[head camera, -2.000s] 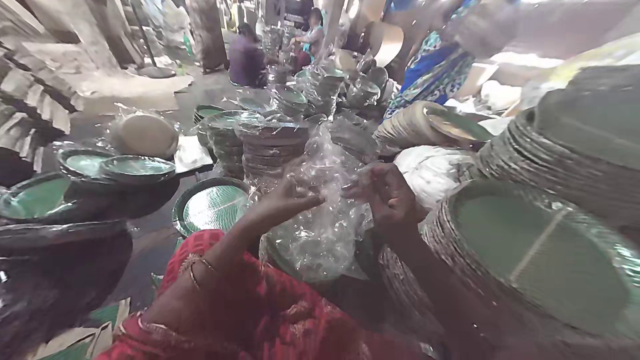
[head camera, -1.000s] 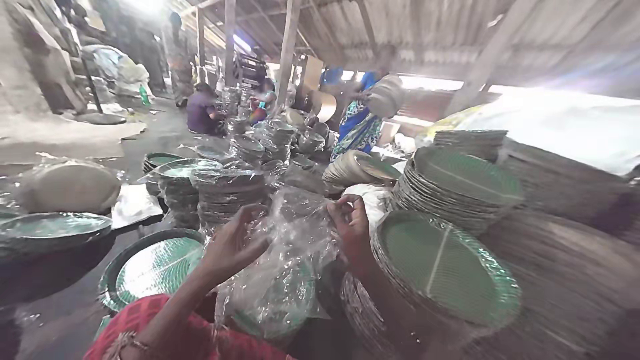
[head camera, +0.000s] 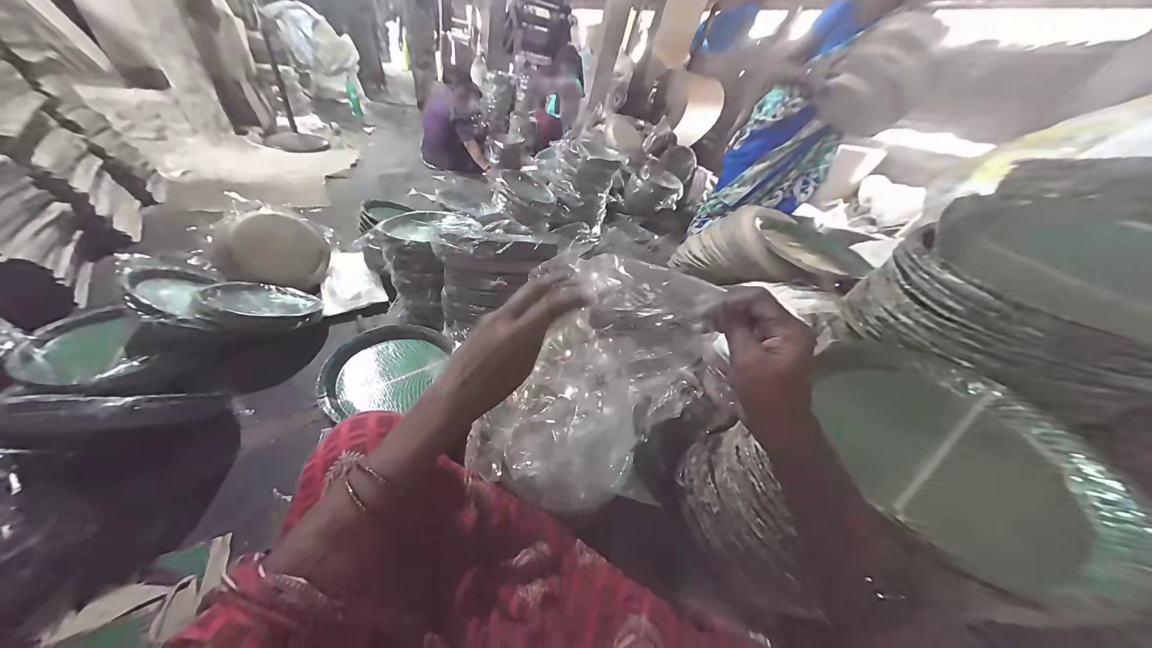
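Observation:
A clear plastic bag (head camera: 585, 405) hangs between my hands, over my lap. My right hand (head camera: 765, 337) pinches its upper right edge between thumb and fingers. My left hand (head camera: 531, 333) lies against the upper left of the plastic with fingers stretched; whether it grips the film cannot be told. Just left of my left forearm sits a round green plate (head camera: 387, 371) with a dark rim. Beside my right forearm leans a stack of large round green plates (head camera: 945, 468). Beyond the bag stand wrapped stacks of plates (head camera: 490, 270).
Plastic-wrapped plates (head camera: 256, 304) lie at the left, near a wrapped round tan item (head camera: 270, 249). More stacked plates (head camera: 1062, 243) rise at the right. A person in purple (head camera: 450, 130) sits far back. Another person in blue patterned cloth (head camera: 774, 153) stands at the back right, holding a round stack.
The view has swung about. The plastic bag stays between my hands, and its shape has shifted. The person in blue cloth appears at a different place behind the stacks.

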